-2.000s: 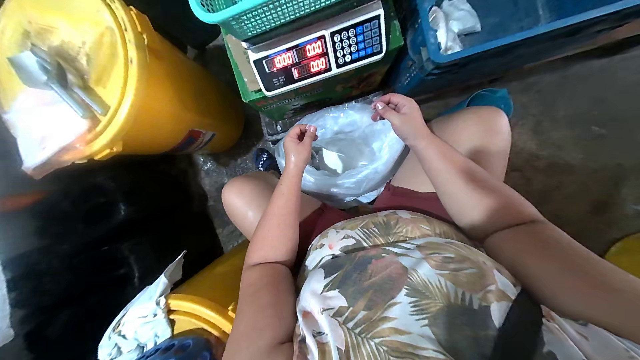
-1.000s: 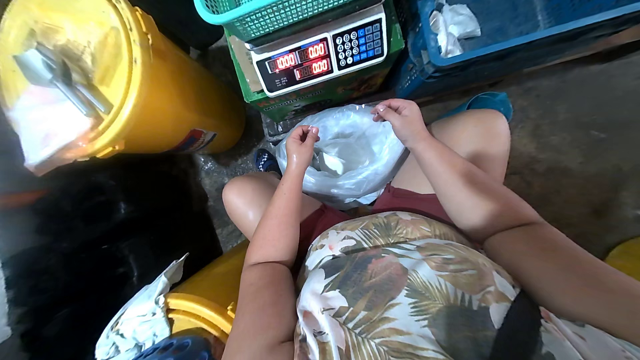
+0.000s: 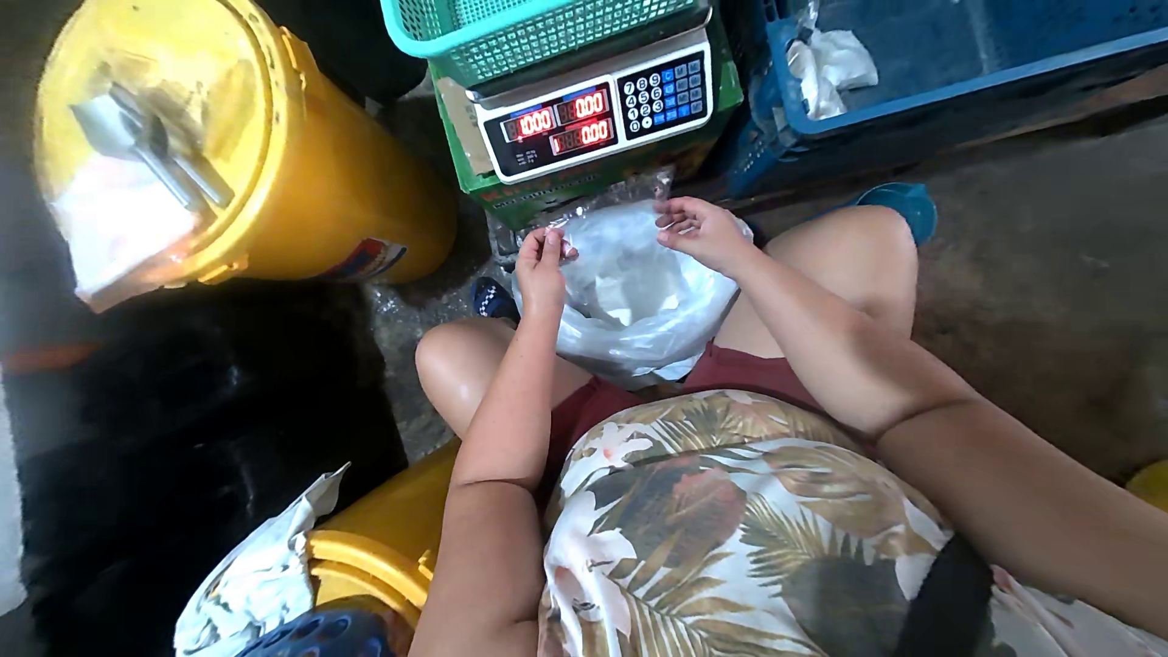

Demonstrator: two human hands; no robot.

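Note:
Between my knees stands a large translucent plastic bag (image 3: 630, 338) with its mouth open and something white inside. A small clear plastic bag (image 3: 616, 193) stretches between my hands above the rear rim of the large bag. My left hand (image 3: 544, 265) pinches its left side between thumb and fingers. At the other side, my right hand (image 3: 701, 233) grips the clear plastic with its fingertips. Just beyond my hands is a digital scale (image 3: 598, 119) with lit red digits, carrying a green plastic basket (image 3: 538, 41).
A yellow lidded drum (image 3: 365, 173) at left bears metal scoops (image 3: 137, 137) and a plastic bag (image 3: 119, 228). Small white-filled bags (image 3: 844, 59) lie in a blue crate (image 3: 876, 114). A teal dipper (image 3: 912, 205) is beside my right knee; another yellow container (image 3: 383, 538) stands lower left.

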